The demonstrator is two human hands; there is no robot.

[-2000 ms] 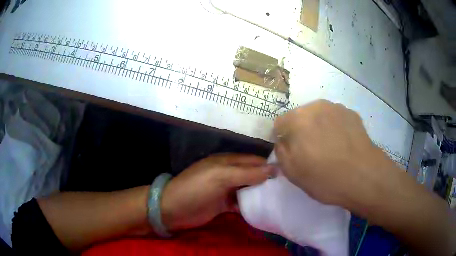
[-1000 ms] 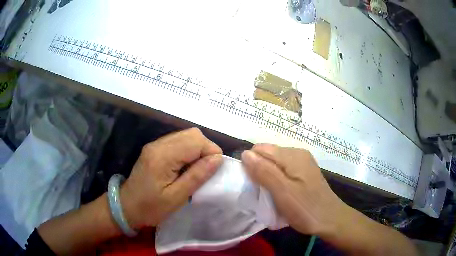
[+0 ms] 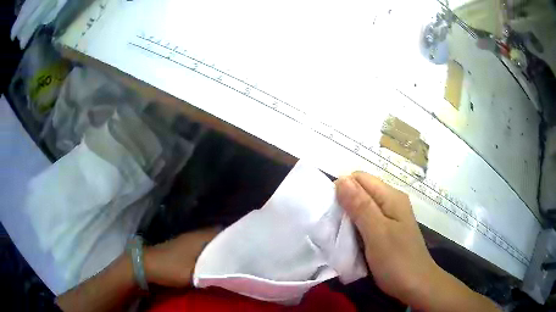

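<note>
A white fabric piece (image 3: 277,234) is held over the lap in front of the table's edge, with a folded seam along its lower side. My right hand (image 3: 390,234) pinches its upper right corner between thumb and fingers. My left hand (image 3: 183,256), with a bracelet at the wrist, is at the fabric's left side. Its fingers are hidden behind the fabric, so its grip cannot be seen.
The white table (image 3: 292,73) carries a printed ruler (image 3: 274,106) and brown tape patches (image 3: 403,143). Shiny needle plate (image 3: 435,38) is at upper right. White pieces (image 3: 91,189) lie at left below the table, by clear plastic and a yellow label (image 3: 46,85).
The view has shifted left. My left hand has let go of the fabric's top edge and moved down behind it. The fabric is spread wider, and my right hand still holds its corner.
</note>
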